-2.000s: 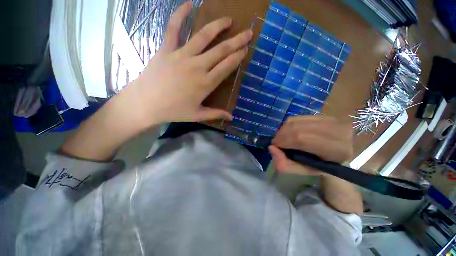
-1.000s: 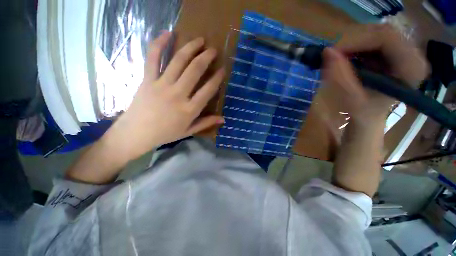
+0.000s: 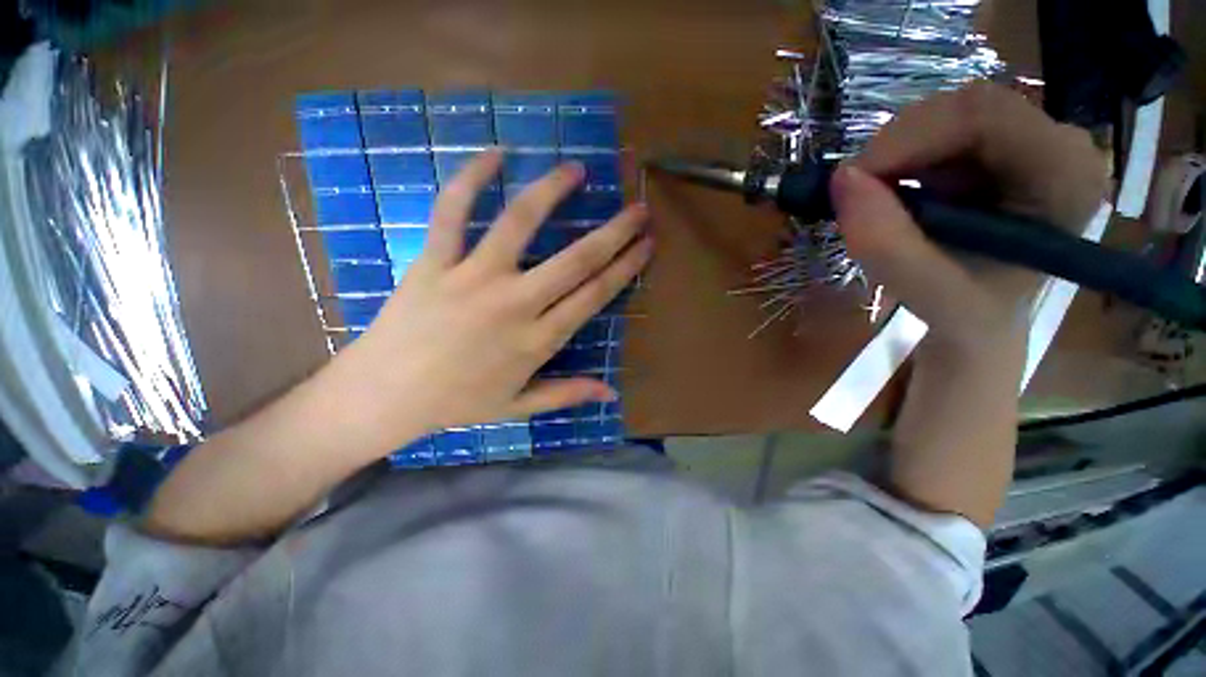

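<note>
The blue solar cell panel [image 3: 397, 172] lies flat on the brown bench, with silver lines across it. A thin bus ribbon [image 3: 306, 251] runs along its left edge, and another thin ribbon [image 3: 643, 185] runs by its right edge. My left hand [image 3: 496, 304] lies over the panel, fingers apart, fingertips near the right edge, and covers its middle. My right hand [image 3: 959, 212] holds the soldering iron [image 3: 1005, 228] like a pen. The iron's metal tip points left, close to the ribbon at the panel's upper right. I cannot tell if it touches.
Long tinned ribbons [image 3: 113, 265] lie in a pile at the left beside white strips [image 3: 27, 238]. A heap of short ribbon pieces [image 3: 913, 60] lies at the upper right. A loose white strip [image 3: 869, 370] lies near the front edge. A black object [image 3: 1104, 60] stands at the back right.
The panel now appears further left and straighter in view. My left hand has moved from beside the panel onto it. The iron's tip has gone from over the panel to its right edge.
</note>
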